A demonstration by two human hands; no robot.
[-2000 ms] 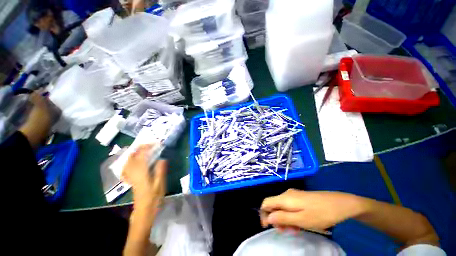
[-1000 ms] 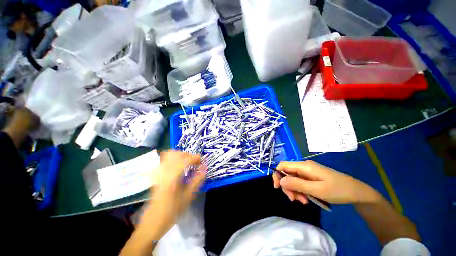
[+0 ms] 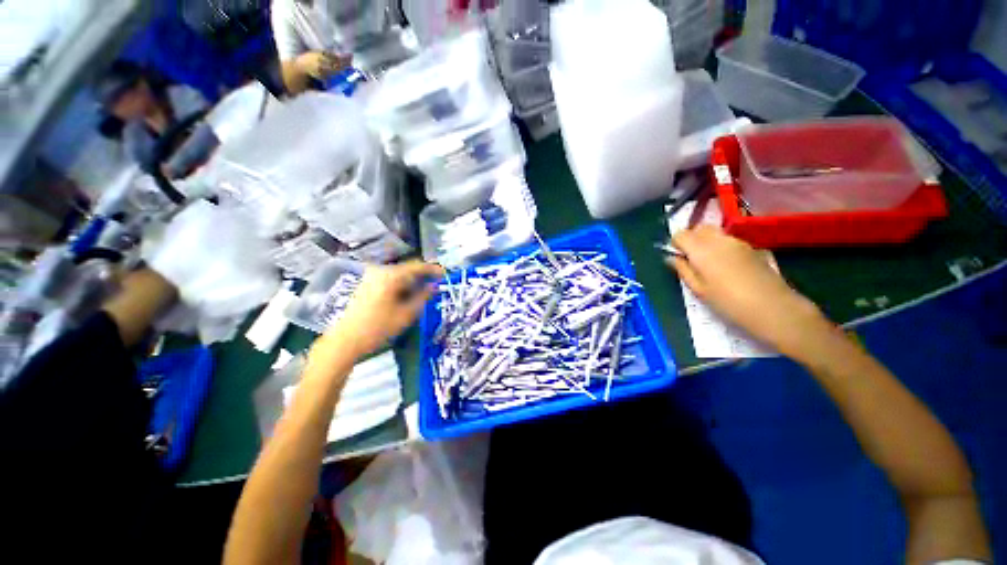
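Note:
The blue parts tray (image 3: 660, 375) lies in front of me, heaped with slim silver metal rods (image 3: 530, 320). My left hand (image 3: 381, 307) is over the tray's upper left corner, beside the clear box of white pieces (image 3: 329, 289); it is blurred, with something small and dark at its fingertips that I cannot make out. My right hand (image 3: 718, 265) is right of the tray over the white record sheet (image 3: 718, 331), fingers closed around a slim tool (image 3: 669, 251) whose tip shows at the fingertips. The rest of the tool is hidden.
A clear parts box (image 3: 480, 230), stacked clear boxes (image 3: 447, 110) and a tall white container (image 3: 618, 121) stand behind the tray. A red tray (image 3: 839, 230) is at right. White slips (image 3: 370, 397) lie at left. Another person's arm (image 3: 138, 309) is at far left.
My left hand has moved from the tray's lower left edge up to its upper left corner. My right hand has moved from below the tray up and right, over the record sheet.

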